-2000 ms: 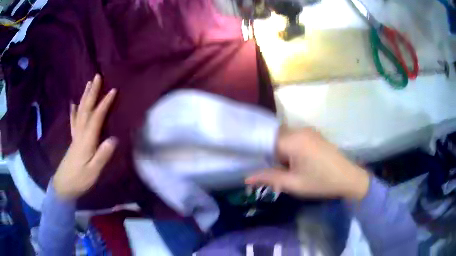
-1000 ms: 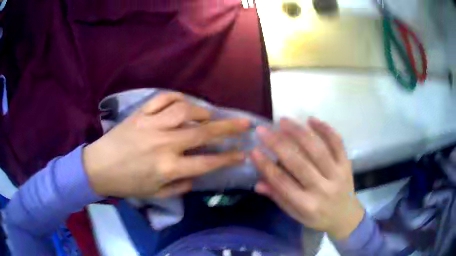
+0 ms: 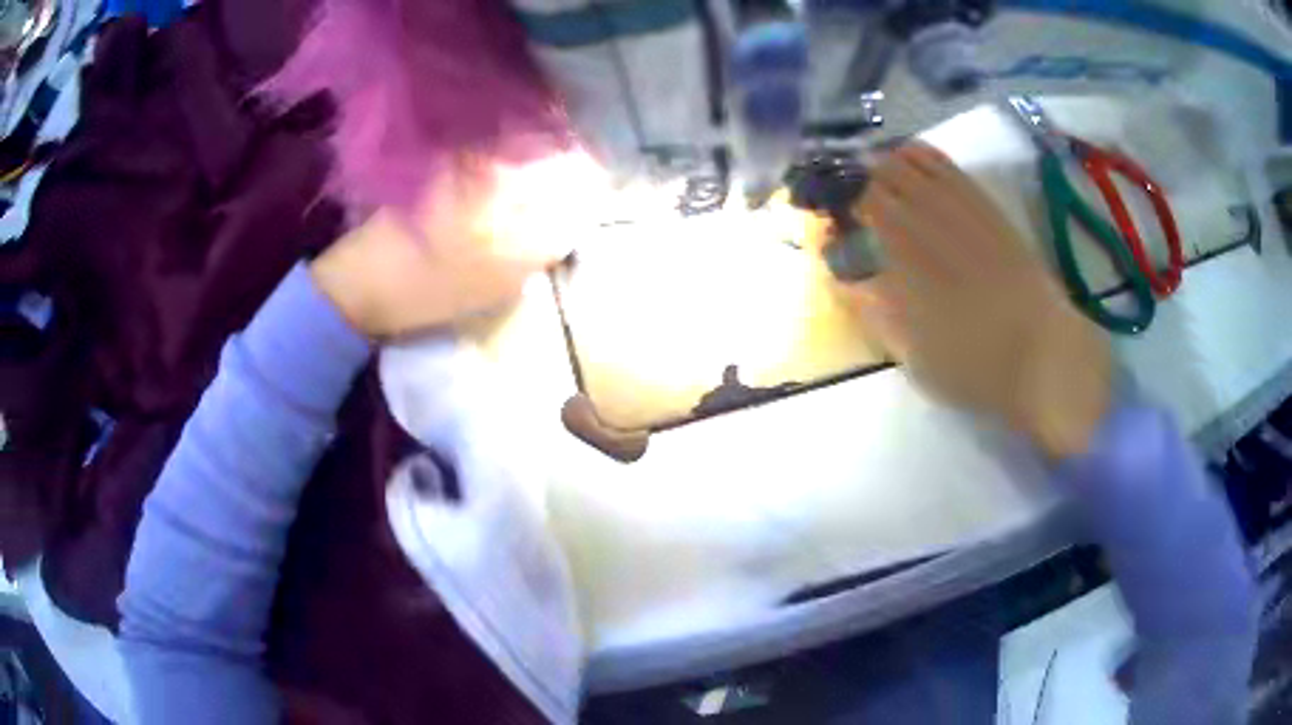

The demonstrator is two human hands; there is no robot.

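The maroon cloth (image 3: 156, 283) lies bunched over the left side of the table. A pale grey-white piece (image 3: 489, 567) hangs from under my left hand towards the table's front edge, its lower part curled. My left hand (image 3: 425, 276) is at the cloth beside the needle area; its fingertips are lost in lamp glare and behind pink fluffy cloth (image 3: 404, 99). My right hand (image 3: 978, 290) is blurred, with its fingers by a dark metal part (image 3: 829, 191) right of the needle area. Whether it holds anything cannot be told.
The sewing machine (image 3: 772, 85) stands at the top. The yellowish bed cover (image 3: 723, 319) is framed by a dark gap, with a brown patch at its lower left corner. Scissors (image 3: 1105, 241) with green and red loops lie at the right. The table's curved front edge (image 3: 794, 623) runs below.
Both hands have moved up to the machine from the pale piece near my lap. The maroon cloth and pale piece have shifted left, uncovering the bed cover. More of the machine shows.
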